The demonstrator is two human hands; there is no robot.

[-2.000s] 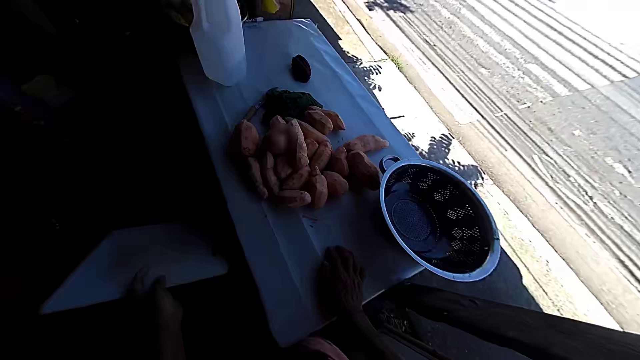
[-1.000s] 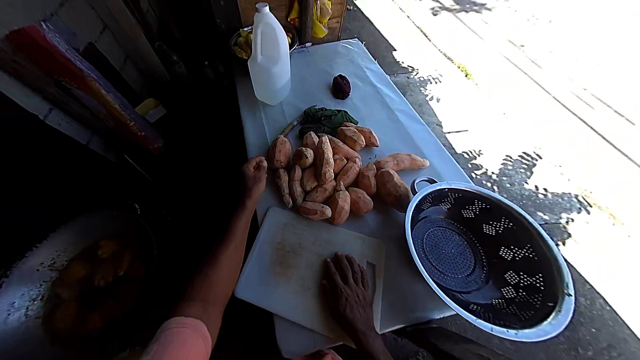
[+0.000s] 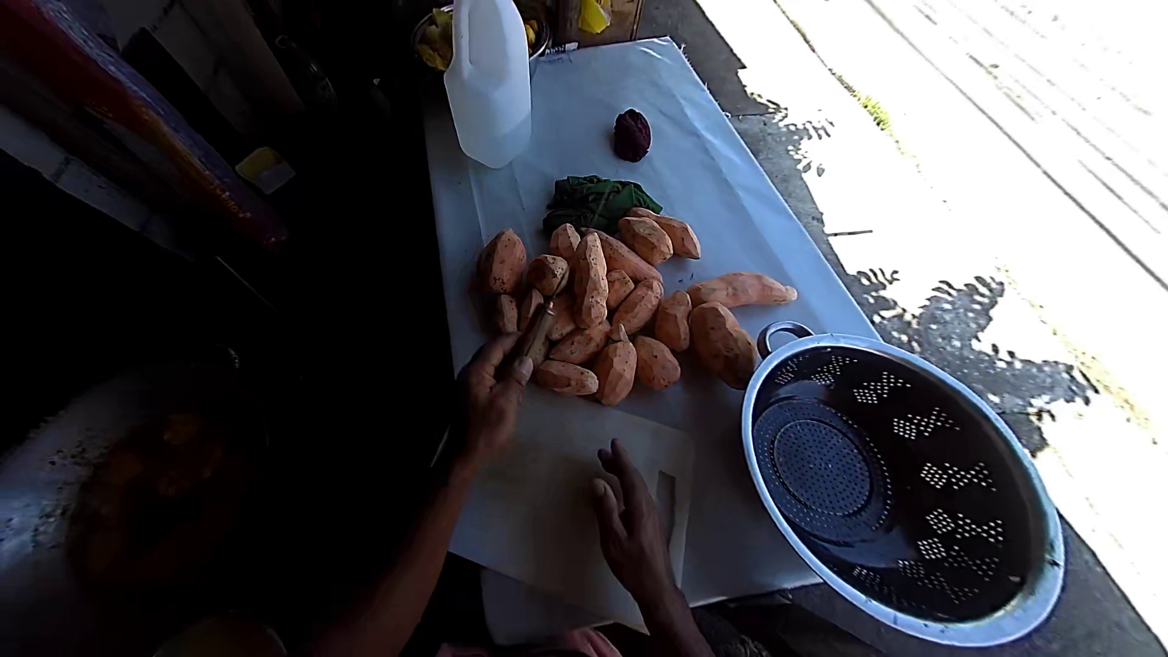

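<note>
My left hand [image 3: 493,388] is closed around the wooden handle of a tool, perhaps a knife [image 3: 537,333], at the near left edge of a pile of peeled sweet potatoes [image 3: 616,365]. The tool's other end is hard to make out. My right hand [image 3: 631,525], fingers apart and holding nothing, is over the right side of a white cutting board [image 3: 538,493]. Behind the pile lies a dark green cloth or bundle of leaves [image 3: 598,201]. A dark red root, possibly a beet [image 3: 631,135], sits farther back.
A large metal colander [image 3: 899,484] stands at the right table edge. A translucent plastic jug [image 3: 493,100] is at the back left, beside a bowl [image 3: 427,38] of yellowish pieces. A large pot [image 3: 46,511] with dark contents is at the lower left. The white-covered table [image 3: 730,201] borders pavement.
The cutting board, off to the left of the table two seconds ago, now lies on it. My left hand now holds a wooden-handled tool. My right hand has lifted its fingers from the board.
</note>
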